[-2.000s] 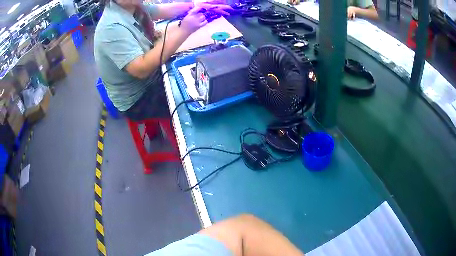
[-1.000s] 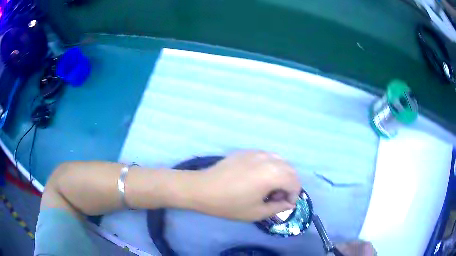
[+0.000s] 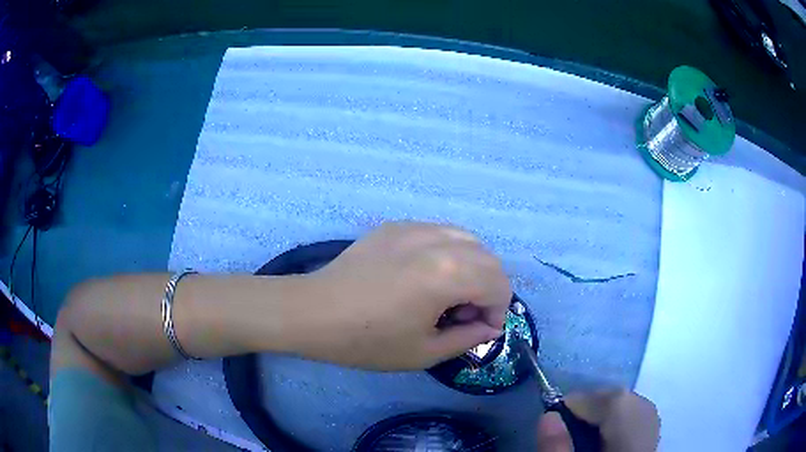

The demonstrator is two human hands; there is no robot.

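Observation:
Black headphones lie on the foam sheet, their headband (image 3: 243,388) curving under my left forearm. The open ear cup (image 3: 486,375) shows a green circuit board (image 3: 513,353) and a small silver-white rectangle (image 3: 482,350). My left hand (image 3: 415,296) is over the cup's upper left, thumb and finger pinched at the board; a lead wire there is too fine to make out. My right hand (image 3: 610,419), cut by the bottom edge, holds a soldering iron (image 3: 546,385), its tip at the board. The other ear cup (image 3: 424,434) is at the bottom edge.
The white foam sheet (image 3: 398,141) has a thin dark curved line (image 3: 583,277). A solder spool (image 3: 685,125) stands at its far right, above white paper (image 3: 725,300). A blue cup (image 3: 80,111) and black cords (image 3: 40,207) are at left. Dark headphones (image 3: 756,35) lie at the upper right.
The view has swung from the neighbouring worker and fan to the foam sheet. Since one second ago, the iron's tip has moved left onto the board; my left hand stays pinched there.

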